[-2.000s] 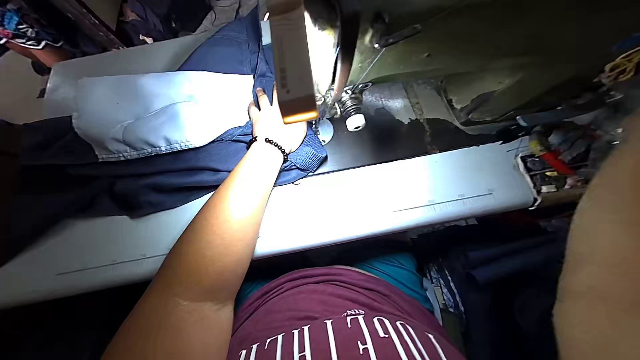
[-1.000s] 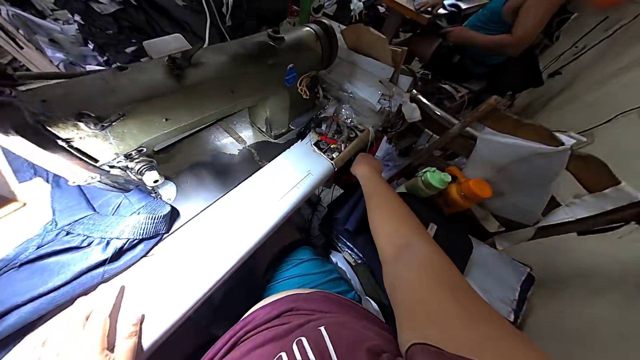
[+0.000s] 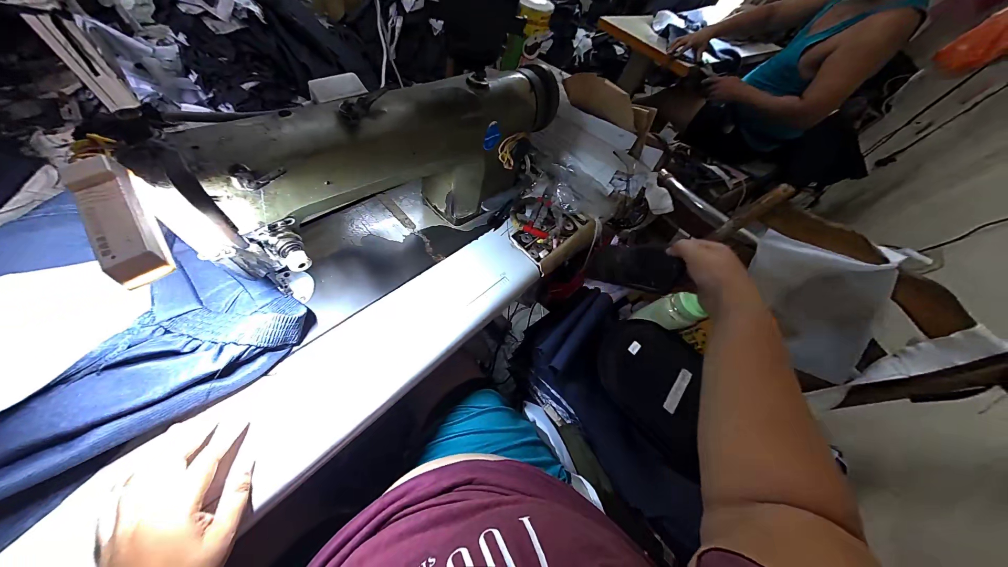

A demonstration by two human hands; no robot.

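My left hand (image 3: pixel 177 500) rests with fingers apart on the white front edge of the sewing table (image 3: pixel 394 339), at the lower left. Beside it lies a blue garment with a gathered waistband (image 3: pixel 244 323), its end under the needle area of an industrial sewing machine (image 3: pixel 370 142). At the right, my right hand (image 3: pixel 713 264) is closed on a dark object (image 3: pixel 642 268), whose kind I cannot tell. That hand is near the table's right end, above a green-capped bottle (image 3: pixel 673 309).
An open compartment of small tools (image 3: pixel 543 228) sits at the table's right end. A black bag (image 3: pixel 654 378) and dark cloth lie below. Wooden bars with white cloth (image 3: pixel 819 299) stand at the right. A co-worker (image 3: pixel 811 79) sits at another table behind.
The view has swung right. My left hand has left the garment for the table edge. My right hand now holds a dark object; an orange bottle seen earlier beside the green one is no longer visible.
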